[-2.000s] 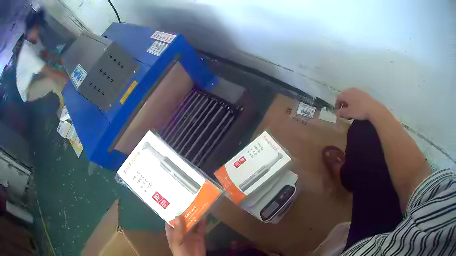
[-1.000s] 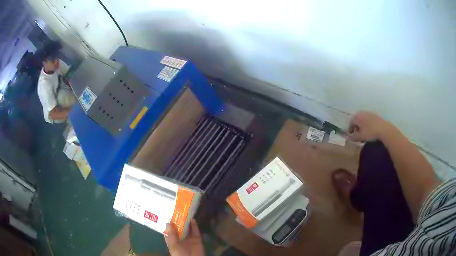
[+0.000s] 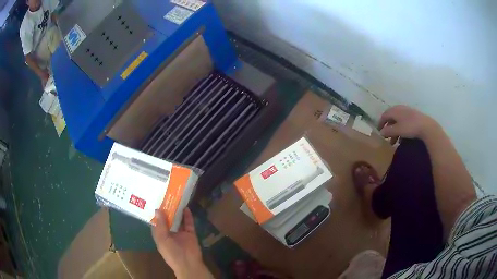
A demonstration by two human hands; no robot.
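My left hand (image 3: 179,240) holds a white product box (image 3: 133,185) by its orange end. The box is in loose clear film, tilted, its printed front up, near the roller conveyor (image 3: 204,122). A second white and orange product box (image 3: 284,180) lies on the digital scale (image 3: 308,224). It covers most of the platform and leaves the dark display panel showing. My right hand (image 3: 400,124) rests at my knee near the wall, fingers bent. Whether it holds anything cannot be told.
The blue shrink tunnel (image 3: 87,122) has a tan curtain (image 3: 163,92) across its opening. A cardboard sheet (image 3: 343,218) lies under the scale, with white labels (image 3: 338,116) near the wall. An open brown carton (image 3: 90,256) is at lower left. A person (image 3: 38,32) is behind the machine.
The view has shifted, so the machine sits higher and further left. My left hand still holds its box, now further from the box on the scale. My right hand stays at my knee.
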